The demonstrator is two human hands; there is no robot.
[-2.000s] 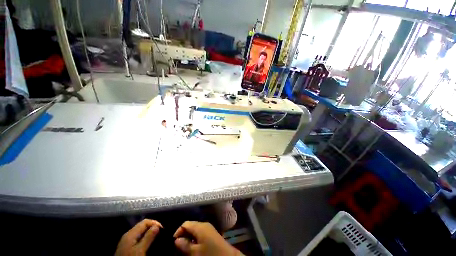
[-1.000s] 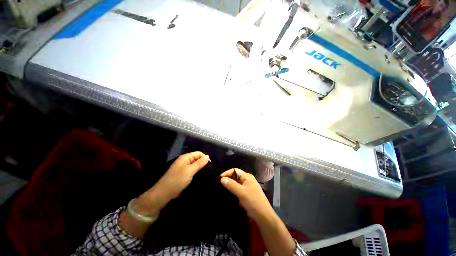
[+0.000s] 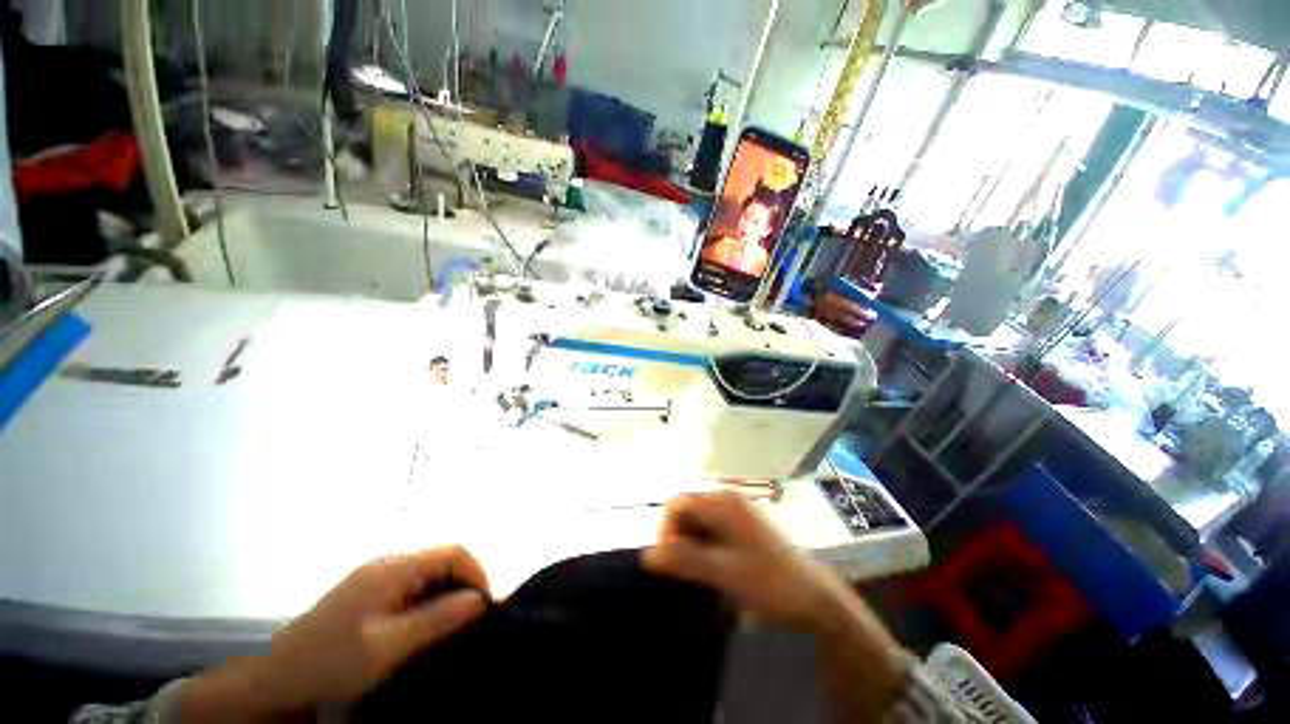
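My left hand (image 3: 375, 615) and my right hand (image 3: 743, 555) hold the upper edge of a black fabric piece (image 3: 608, 629) between them, raised in front of the table's front edge. Both hands are a little blurred. The fabric hangs down out of the picture, and its lower part is cut off. The white Jack lockstitch machine (image 3: 665, 371) stands beyond the hands. Its presser foot and needle area (image 3: 516, 403) is small and partly washed out by glare. No fabric shows under it.
The white table (image 3: 184, 495) carries flat dark pieces (image 3: 128, 376) and a blue strip (image 3: 43, 364) at left. A thin rod (image 3: 750, 488) lies before the machine. A phone (image 3: 750, 215) stands behind. A white basket (image 3: 969, 686) is at lower right. Other machines stand behind.
Both hands have risen from below the table edge to in front of the machine, spread wider, with the black fabric now visible between them. The view tilted down, then came back up.
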